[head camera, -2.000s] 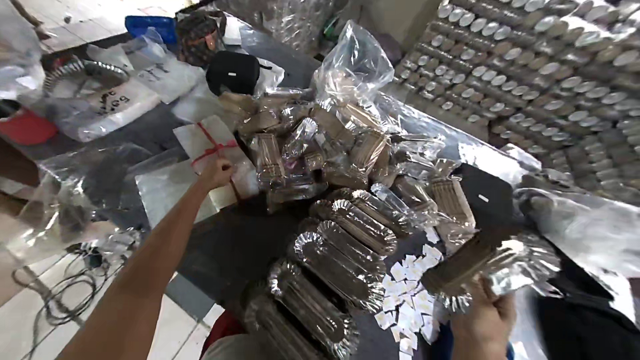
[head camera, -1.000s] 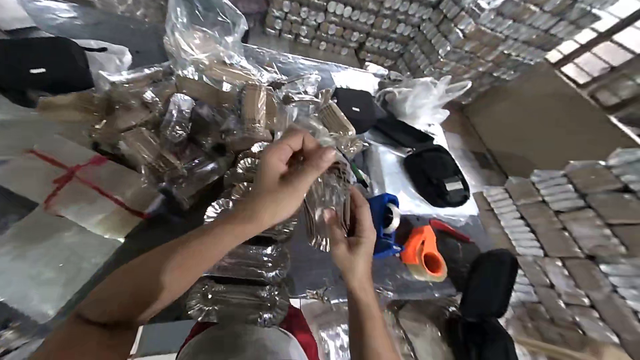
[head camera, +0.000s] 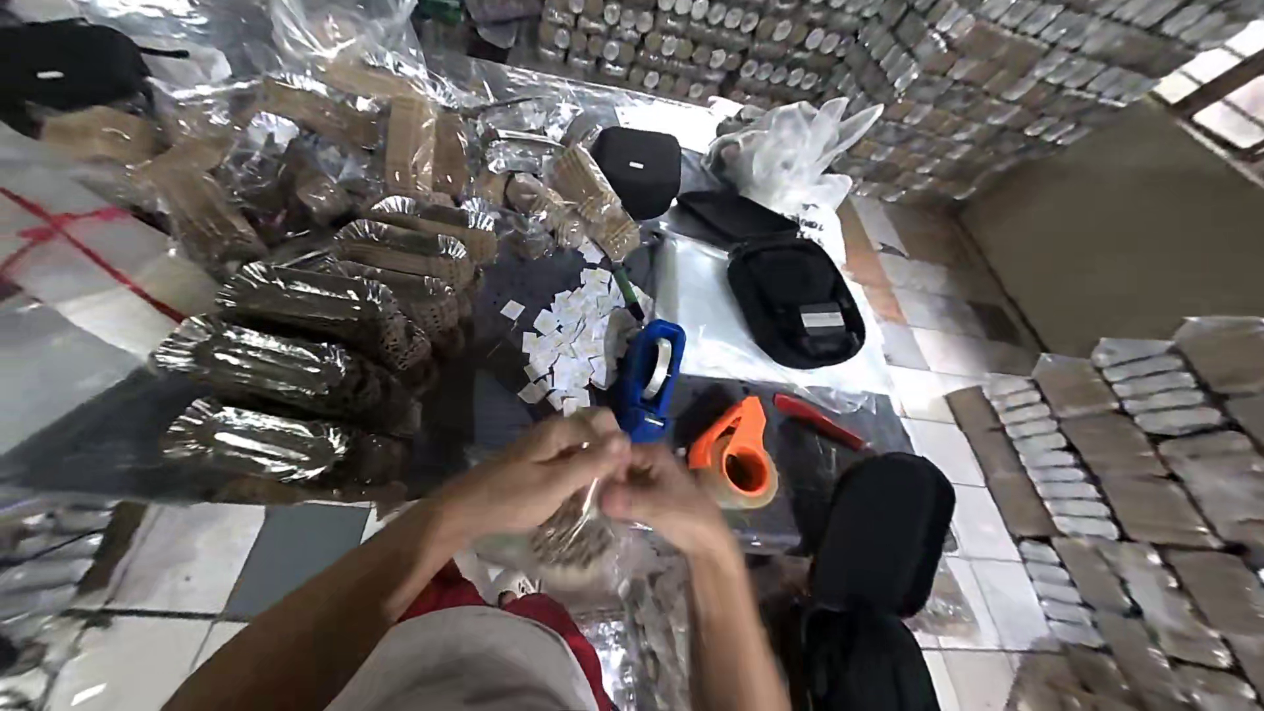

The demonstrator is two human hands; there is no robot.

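Note:
My left hand (head camera: 538, 469) and my right hand (head camera: 667, 494) meet at the table's near edge, pinching the gathered top of a clear plastic bag (head camera: 575, 538). Brownish contents hang in the bag below my fingers; they are blurred. Just beyond my hands stands a blue tape dispenser (head camera: 650, 380), with a pile of small white paper slips (head camera: 573, 341) to its left. An orange tape dispenser (head camera: 739, 454) lies right of my right hand. Stacks of foil-coated oval trays with crimped rims (head camera: 296, 296) stand left of the slips.
Wrapped brown packages (head camera: 415, 148) lie at the back left. An open black case (head camera: 798, 301) rests on plastic sheets, near a red-handled tool (head camera: 820, 422). Another black case (head camera: 884, 533) is at the right edge. Packed stacks (head camera: 1126, 464) rise beyond the tiled floor (head camera: 938, 395).
My hands have drawn down toward my body and now pinch the bag's top, where a second ago they held a wrapped tray stack over the table. Two seconds ago my left hand was at the red-tied package.

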